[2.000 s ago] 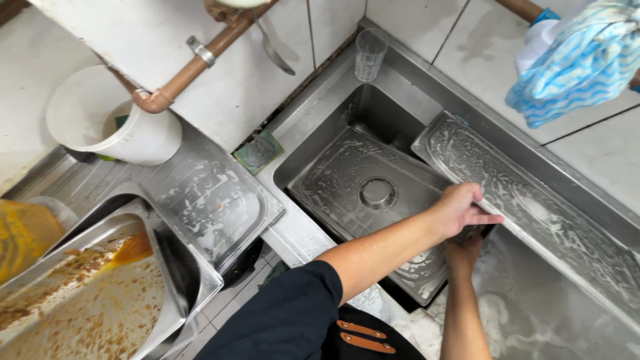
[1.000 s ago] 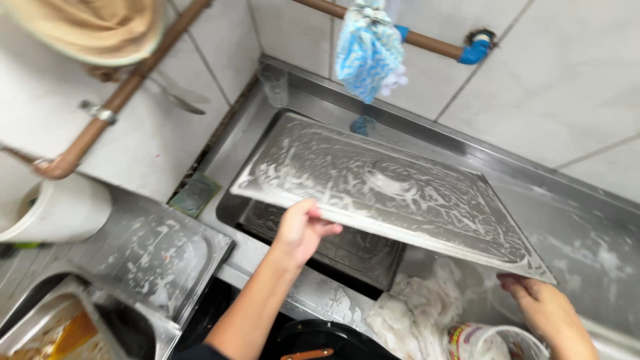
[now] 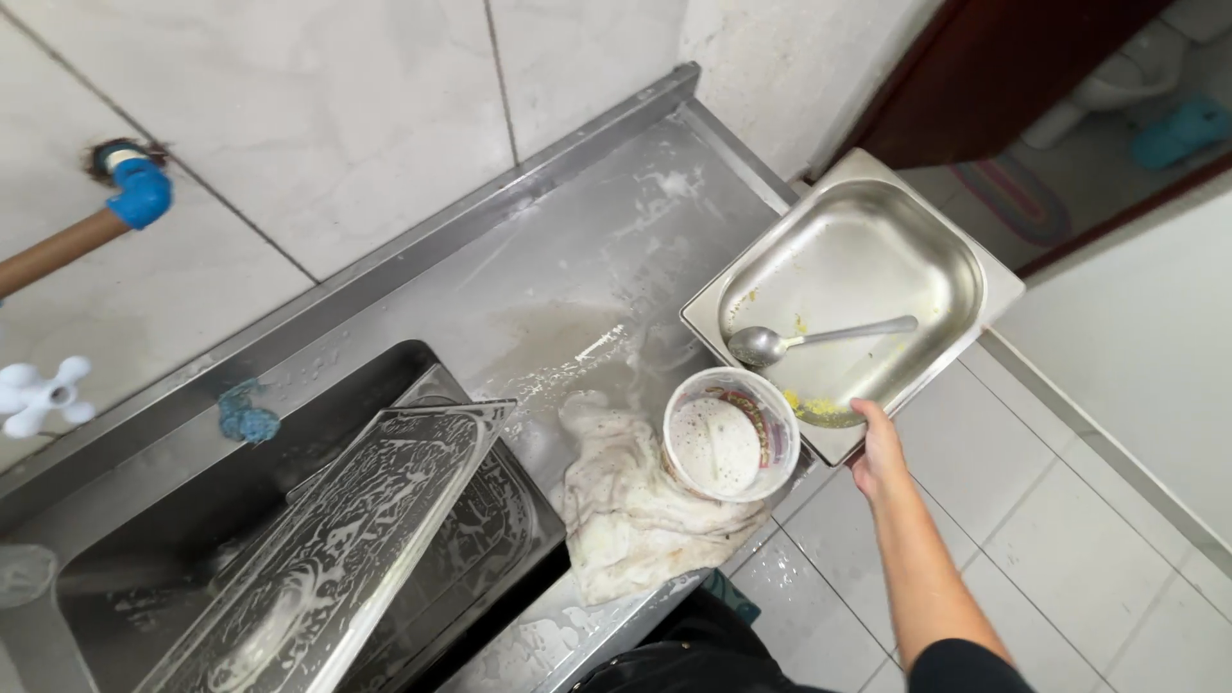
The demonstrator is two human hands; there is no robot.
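My right hand (image 3: 876,448) grips the near rim of a rectangular steel food pan (image 3: 934,231) at the counter's right end, thumb on the rim. Bits of yellow food lie in the pan, and a metal spoon (image 3: 760,346) rests inside. Beside it a clear plastic tub (image 3: 717,443) of whitish foam stands at the edge of a crumpled wet cloth (image 3: 626,525). My left hand is out of view. At the lower left a soapy steel lid (image 3: 337,539) slants over the sink (image 3: 125,597), with another soapy steel piece (image 3: 500,510) beneath it.
A blue scouring pad (image 3: 248,412) sits on the sink's back ledge, near a white tap handle (image 3: 46,395). A drinking glass (image 3: 24,576) stands at the far left. The steel counter (image 3: 577,260) has a raised back edge against the tiled wall. Tiled floor (image 3: 1020,500) lies to the right.
The view has swung to the right. Both hands held the soapy lid a second ago; now it rests slanted over the sink, and my right hand has taken hold of the food pan.
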